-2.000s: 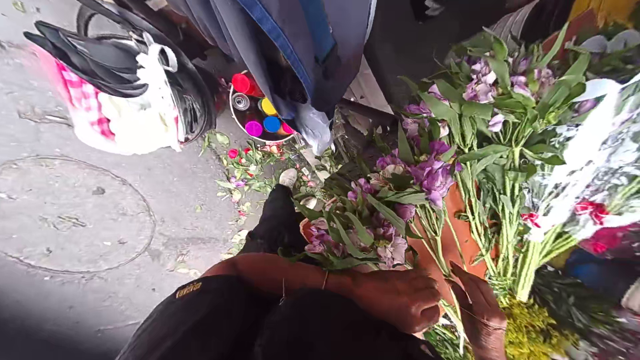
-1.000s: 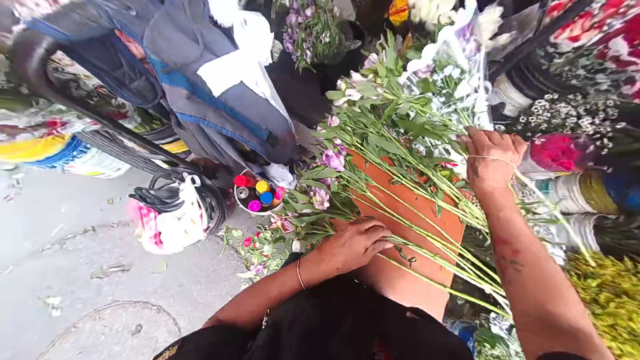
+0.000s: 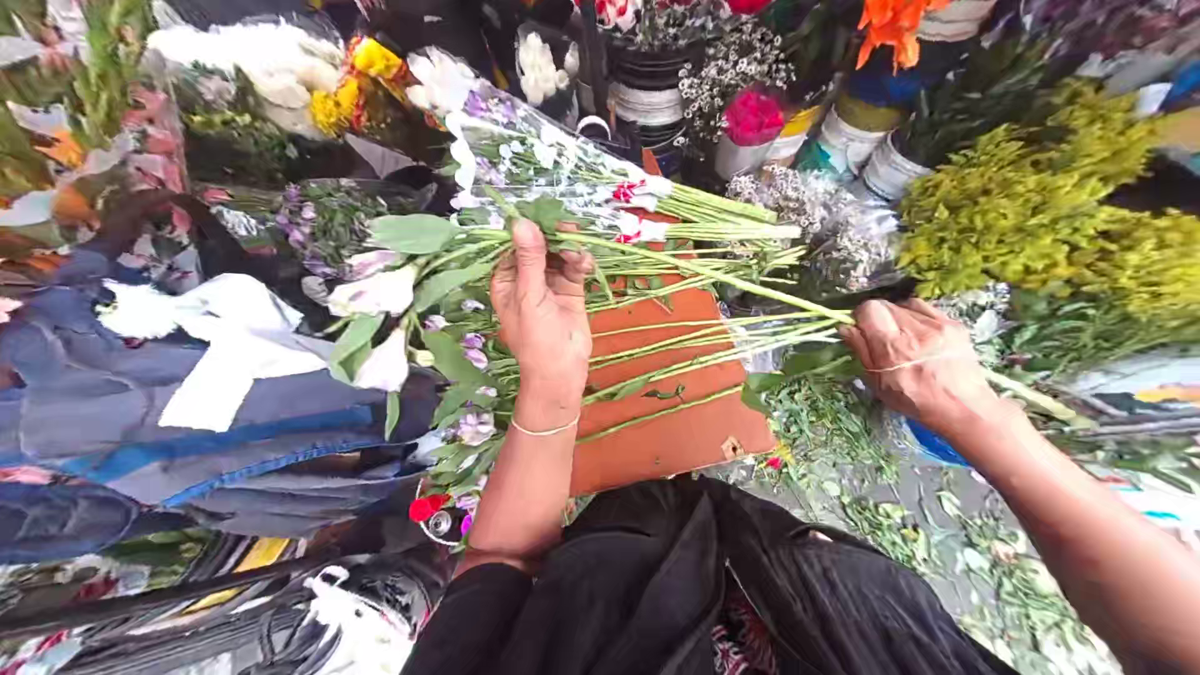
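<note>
My left hand [image 3: 544,305] is closed on the leafy upper part of a flower stem [image 3: 731,281], above a reddish-brown board [image 3: 656,375]. To its left hang pale lilac-white blossoms [image 3: 375,292] with broad leaves. My right hand [image 3: 905,352] grips the lower end of the stem, right of the board. Loose green stems [image 3: 675,361] lie across the board, with small purple flowers [image 3: 475,428] at their left ends. Beyond my left hand lie bouquets in clear wrap [image 3: 553,169], tied with red and white ribbon.
Buckets [image 3: 844,141] of flowers and yellow-green foliage [image 3: 1022,206] stand at the back and right. Blue-grey cloth with a white bow [image 3: 230,337] is at left. Cut leaves [image 3: 891,525] litter the ground at lower right. Spray cans [image 3: 439,521] stand low, left of my lap.
The view has swung far to the right. My left hand, earlier over the loose stems near the board's front, is now raised with a stem; my right hand has left the wrapped bouquets and holds the stem's lower end.
</note>
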